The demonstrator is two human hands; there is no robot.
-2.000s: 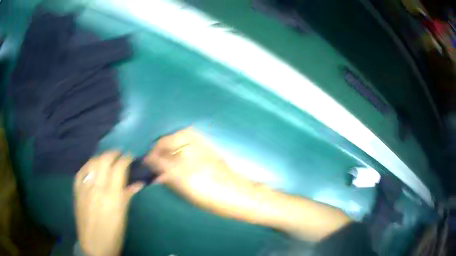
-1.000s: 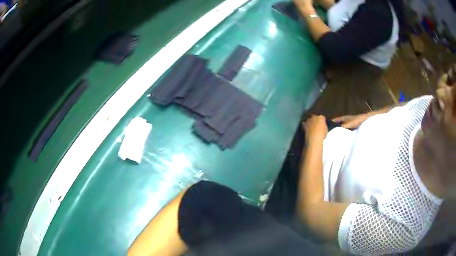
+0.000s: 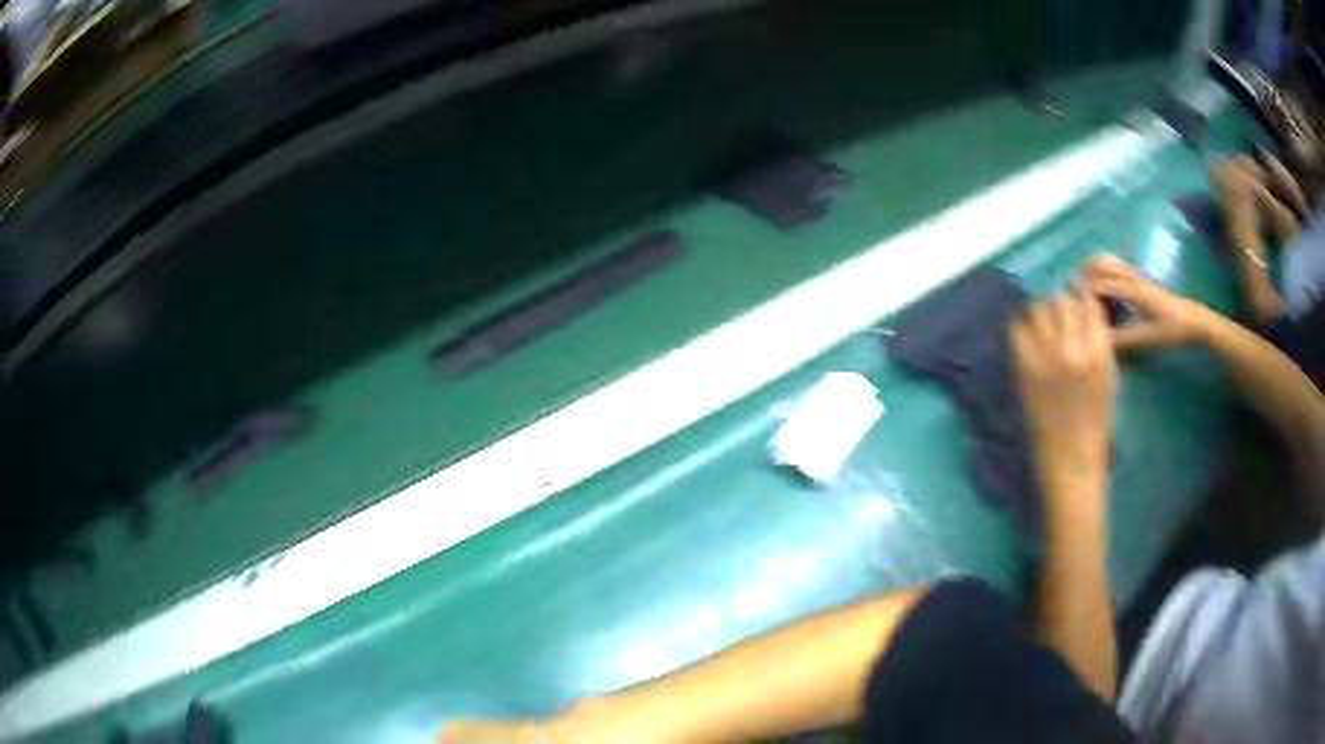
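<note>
My right forearm comes from a dark sleeve at the bottom centre and reaches left. Only the top of my right hand (image 3: pixel 501 731) shows, blurred and cut off by the lower edge; its fingers and anything in them are hidden. My left hand is out of the picture. Part of a dark flat piece (image 3: pixel 189 725) shows at the bottom left edge on the green worktop (image 3: pixel 610 581). A white tab (image 3: pixel 828 426) lies beside the white rail, beyond my forearm.
Another person's hands (image 3: pixel 1075 334) hold a small dark piece beside a dark pile (image 3: pixel 959 327) at right. A further person's hands (image 3: pixel 1257 218) show at far right. Beyond the white rail (image 3: pixel 610 422), the green belt carries a long dark bar (image 3: pixel 560 305) and other dark pieces (image 3: pixel 785 185).
The view has swung back towards the rail and belt. More of my right forearm shows. The neighbour's hands are now up beside the dark pile. My left hand, seen earliest, is gone from view.
</note>
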